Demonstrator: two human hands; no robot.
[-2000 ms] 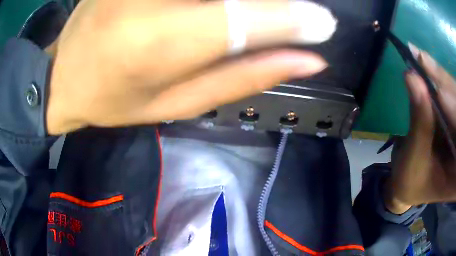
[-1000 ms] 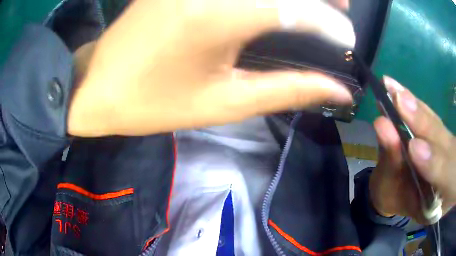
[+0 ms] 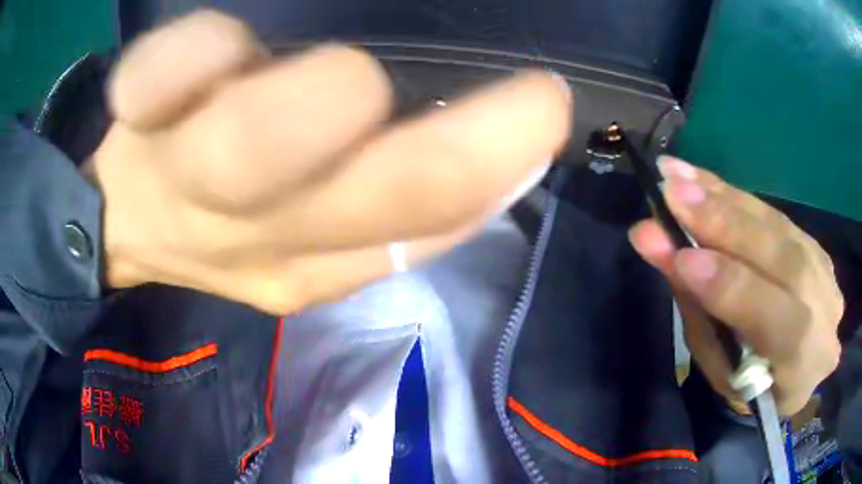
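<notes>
My right hand [image 3: 747, 274] holds dark tweezers [image 3: 662, 200] near the right end of the metal holding bar [image 3: 577, 99]. Their tips touch or nearly touch a small copper coil [image 3: 614, 130] at the bar's rightmost nest [image 3: 603, 146]. A second copper glint [image 3: 441, 102] shows further left on the bar. My left hand [image 3: 331, 161] is blurred, held over the left and middle of the bar and hiding most of its nests. I see nothing held in it, and its fingers are partly spread.
The black tray [image 3: 473, 24] lies beyond the bar at the top. A glossy green mat [image 3: 780, 104] shows at right and top left. My dark jacket with orange trim [image 3: 605, 378] is close below the bar.
The tweezers and coil have moved from over the tray's right side down to the bar's rightmost nest. My left hand has turned and drawn back left, uncovering the bar's right end.
</notes>
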